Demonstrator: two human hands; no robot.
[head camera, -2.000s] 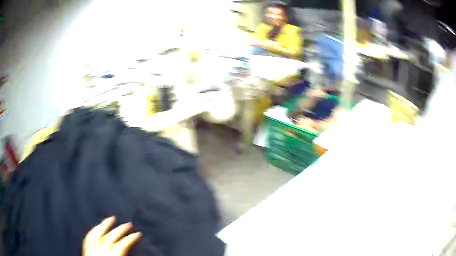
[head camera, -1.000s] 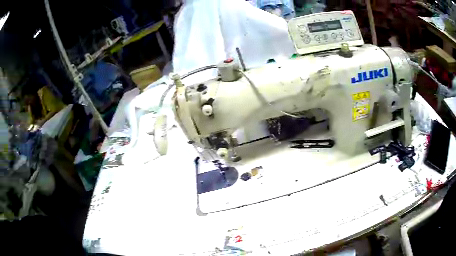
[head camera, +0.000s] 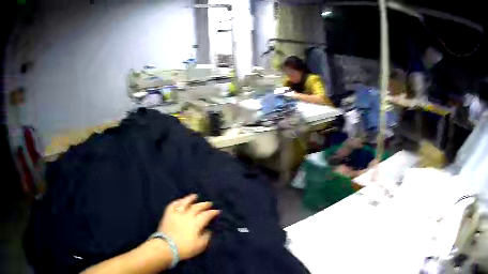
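Observation:
A large dark heap of garment pieces fills the left and lower middle of the view. A small pale label or mark shows on it, right of my hand. My left hand, bare with a band at the wrist, reaches in from the bottom and rests on the heap. Its fingers are slightly bent and spread, with no cloth clearly gripped. My right hand is not in view.
The white table is at the lower right, with part of the sewing machine at its edge. A green crate stands beyond the table. A person in yellow sits at another station behind.
The view has swung from the sewing machine a second ago back to the dark heap. My left hand, out of view then, now lies on the heap, farther right than two seconds ago.

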